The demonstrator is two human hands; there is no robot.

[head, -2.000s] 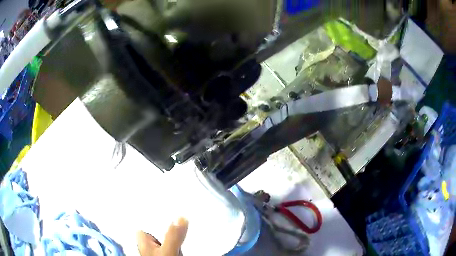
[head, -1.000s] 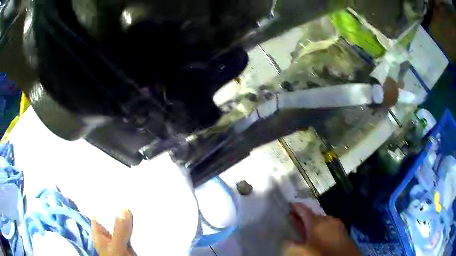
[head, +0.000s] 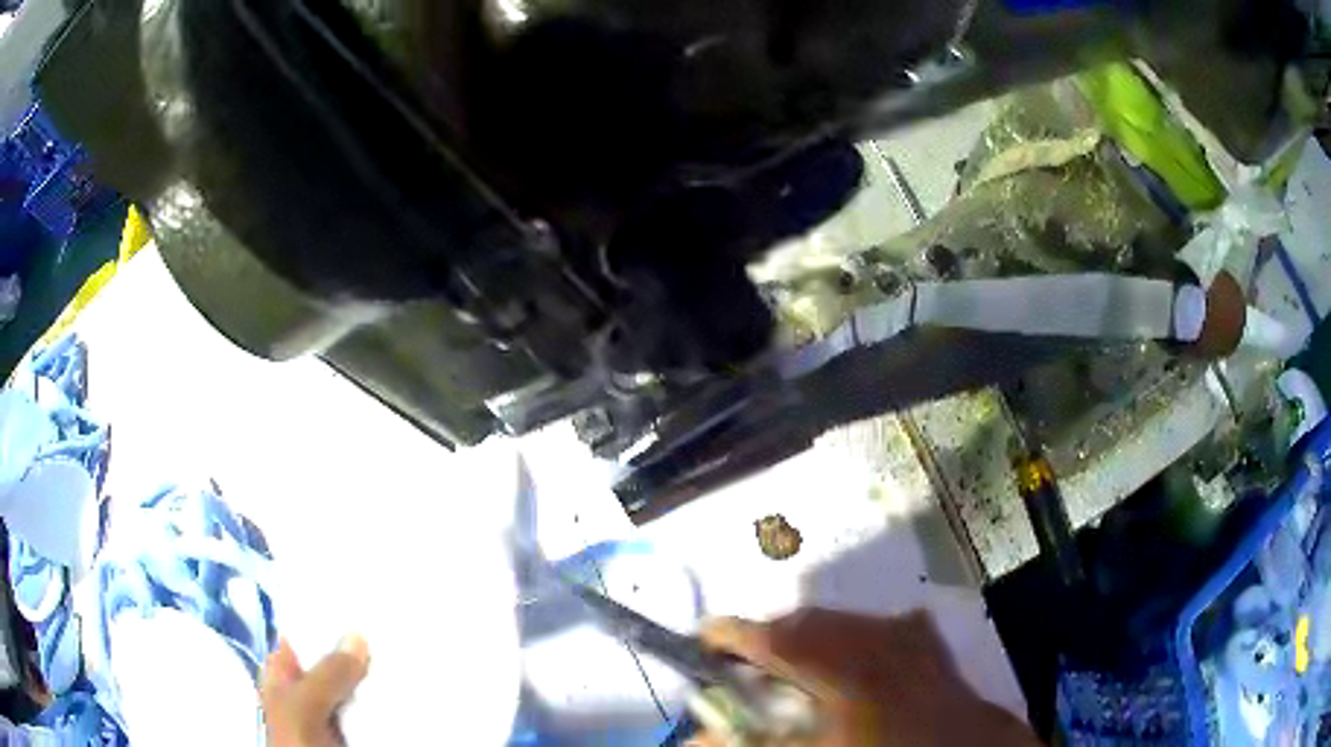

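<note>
My left hand (head: 314, 690) is at the bottom left, cut off by the lower edge, thumb and finger apart against a white, overexposed workpiece (head: 423, 584). My right hand (head: 861, 679) is at the bottom centre, partly blurred, shut on the scissors (head: 635, 628). The blades point up and left toward the workpiece's right edge, below the needle area. Whether they touch it is hard to tell. A pale-blue rimmed piece (head: 620, 562) lies partly behind the blades. The sewing machine head (head: 336, 175) is above, with its narrow dark arm (head: 730, 445).
A light-blue pile (head: 175, 569) lies at left. A brown lump (head: 777, 537) lies on the white tabletop (head: 861, 489). White tape (head: 1044, 305) runs along the machine arm. A blue basket (head: 1197, 613) with blue pieces stands at right.
My right hand, out of view at first, has taken the scissors and moved them left to the workpiece's edge. My left hand has shifted left on the workpiece. The camera view has also shifted.
</note>
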